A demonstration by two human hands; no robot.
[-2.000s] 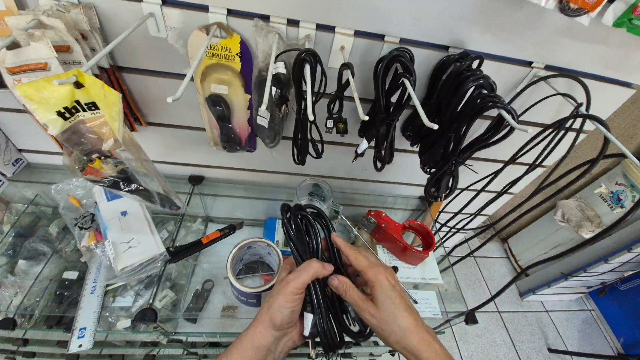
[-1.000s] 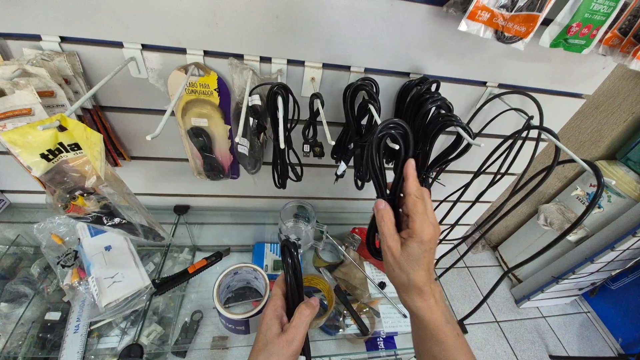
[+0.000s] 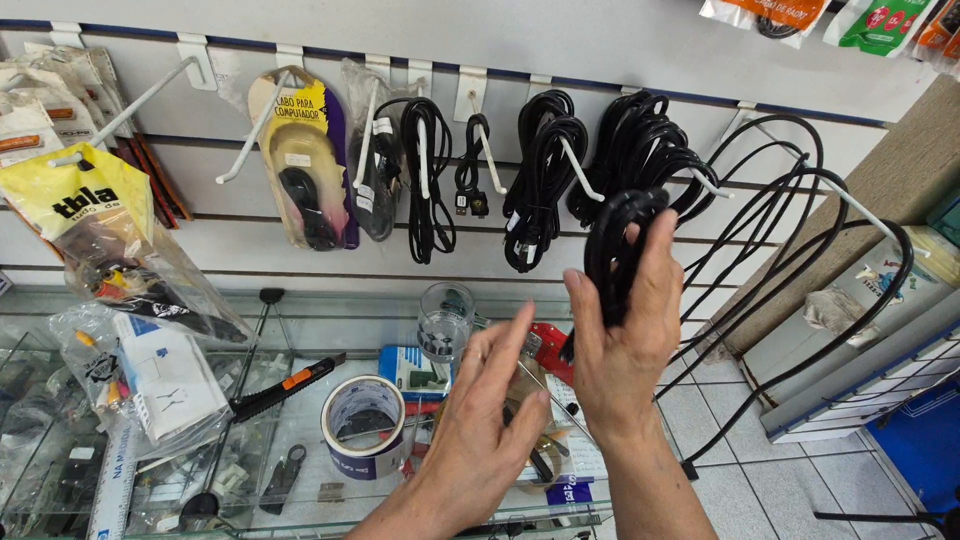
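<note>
A coiled black cable (image 3: 616,255) is held upright in my right hand (image 3: 637,315), between the thumb and fingers, just below the black coils (image 3: 637,142) on a white display hook. To its left, my left hand (image 3: 480,420) is raised over the glass counter with fingers apart and holds nothing. Further left on the slatted wall hang another cable bundle (image 3: 541,180), a short USB cable (image 3: 471,161) and a thinner black cable (image 3: 426,180). Large loose cable loops (image 3: 795,180) hang at the right.
On the glass counter stand a roll of tape (image 3: 363,427), a glass mug (image 3: 446,321), a utility knife (image 3: 289,388) and a red tape dispenser (image 3: 553,352). Bagged goods (image 3: 112,202) hang at the left. White hooks (image 3: 251,142) stick out from the wall toward my hands.
Two seconds ago both hands held black cable over the counter. One second ago my left hand still gripped a dark bundle; now it is empty and raised. My right hand still holds its coil near the hooks.
</note>
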